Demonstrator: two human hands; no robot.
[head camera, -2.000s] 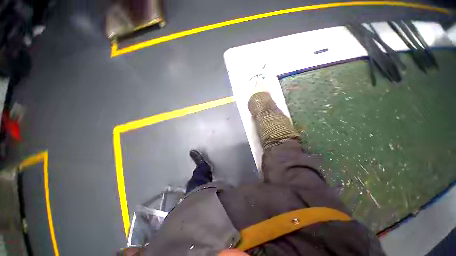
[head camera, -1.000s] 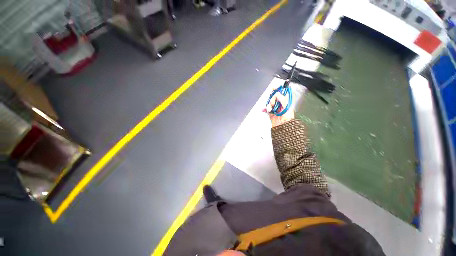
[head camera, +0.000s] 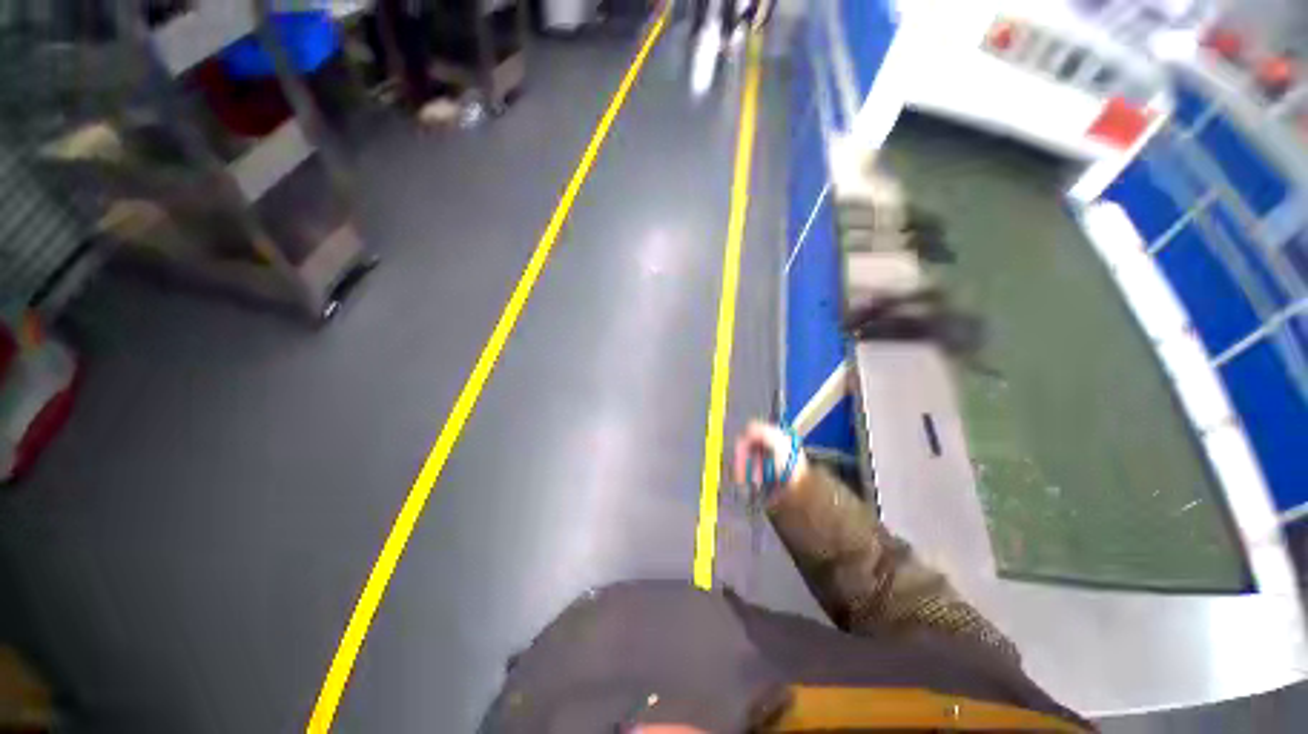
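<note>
My right hand (head camera: 763, 456) is at the centre right, low beside the conveyor table's white edge. It is closed around the blue looped handles of the scissors (head camera: 788, 462). The blades do not show clearly. My right sleeve is brown and patterned. A small blurred patch of skin (head camera: 671, 728) is cut off by the bottom edge; I cannot tell which part of me it is. My left hand cannot be made out otherwise.
The conveyor table (head camera: 940, 495) with a green belt (head camera: 1105, 473) and blue side panels is on the right. Dark strips (head camera: 918, 318) lie across its edge. Yellow lines (head camera: 495, 344) run along the grey floor. A wheeled rack (head camera: 294, 187) is at the upper left. A person's legs (head camera: 707, 50) show far ahead.
The view has swung along the floor lane. My right hand, with the scissors, has moved from over the table's white edge to beside it and lower. More blue panels now show.
</note>
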